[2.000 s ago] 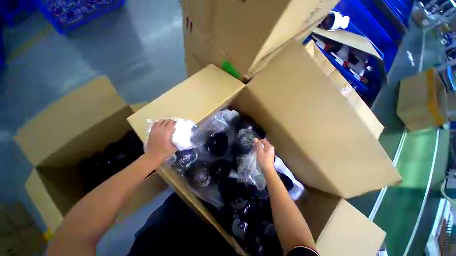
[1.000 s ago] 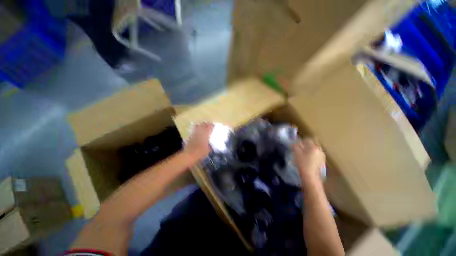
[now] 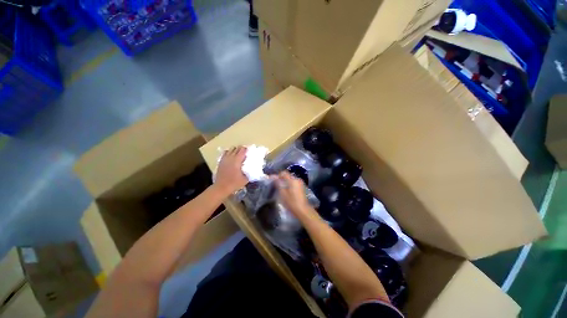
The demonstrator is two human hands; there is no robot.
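Observation:
My left hand (image 3: 231,169) is closed on a bunch of whitish clear plastic bags (image 3: 254,163) at the near left corner of the large supply carton (image 3: 273,124). My right hand (image 3: 290,191) is over the carton's left side, close to the bunch. It is slightly blurred, and its fingers seem to pinch clear plastic. Glossy black housings (image 3: 358,203) lie bare in rows along the right side of the carton. Hazy plastic (image 3: 273,217) covers several housings on the left side, under my right hand. A whitish liner (image 3: 388,222) shows at the right inner wall.
An open receiving carton (image 3: 133,149) on the floor at left holds dark parts. Stacked cartons (image 3: 311,43) stand behind the supply carton. Blue crates (image 3: 149,22) are at the upper left, a brown carton (image 3: 59,270) at the lower left. A blue crate with parts (image 3: 519,93) is at upper right.
My right hand has moved left from the carton's right side, towards my left hand. More black housings on the right now show bare. My left hand still holds the bunched plastic.

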